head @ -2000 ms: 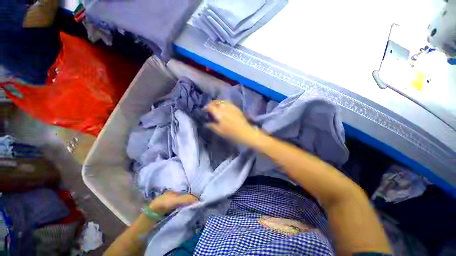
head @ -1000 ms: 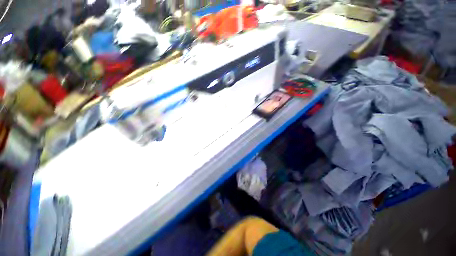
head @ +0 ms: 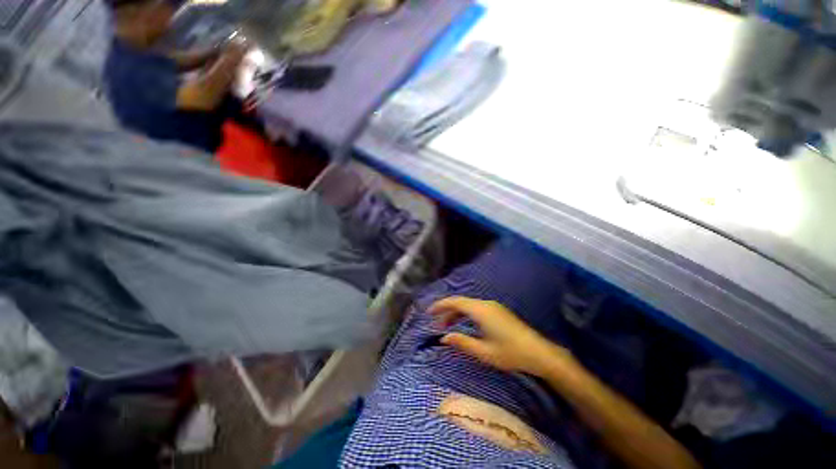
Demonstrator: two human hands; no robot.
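A large grey-blue cloth (head: 165, 247) hangs spread out in the air across the left side, over part of the pale plastic bin (head: 280, 408). More crumpled cloth (head: 390, 224) lies inside the bin. My right hand (head: 490, 337) is above my checked lap, empty, with its fingers apart, right of the large cloth's edge. My left hand is not visible; only a teal sleeve shows at the bottom, and the large cloth covers the area beyond it.
The white sewing table (head: 568, 101) has a grey and blue front edge. A folded grey-blue stack (head: 440, 96) lies at its left, and the blurred machine head (head: 779, 82) is at upper right. Another person (head: 160, 82) sits at upper left near a red bag (head: 247, 154).
The view has swung from the machine and right-hand cloth pile back to the bin. Compared with two seconds ago, a large cloth is spread in the air and my right hand has left the bin.
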